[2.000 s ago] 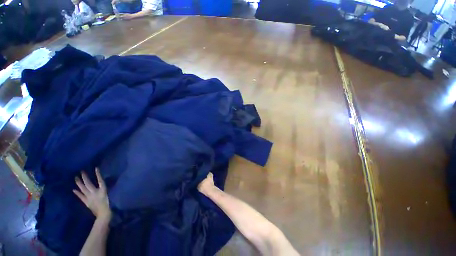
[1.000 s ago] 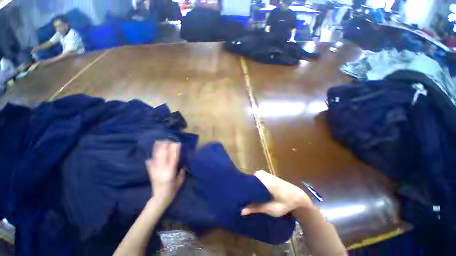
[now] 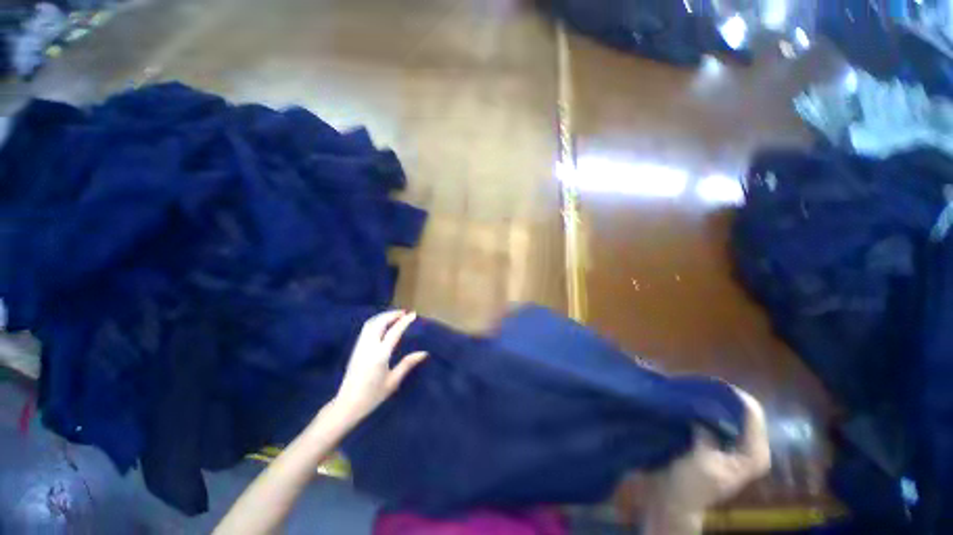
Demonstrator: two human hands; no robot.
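Observation:
A navy garment (image 3: 523, 408) is stretched across the front of the table, blurred by motion. My right hand (image 3: 726, 460) grips its right end, with the fingers partly wrapped in the cloth. My left hand (image 3: 378, 366) lies on its left part, fingers spread and thumb apart; cloth between the fingers is not seen. The left garment pile (image 3: 199, 230) is a large loose navy heap, and the garment meets its right side. The small parts of the garment are too blurred to tell.
The glossy brown worktable (image 3: 470, 167) has a yellow-taped seam. The right garment pile (image 3: 836, 240) is dark, with pale green cloth (image 3: 888, 115) beyond it. Another dark garment (image 3: 637, 26) lies at the far edge. Magenta cloth (image 3: 470, 520) shows at the bottom edge.
My right hand has moved right, drawing the navy garment out from the left pile. My left hand has shifted slightly right. The view has tilted down.

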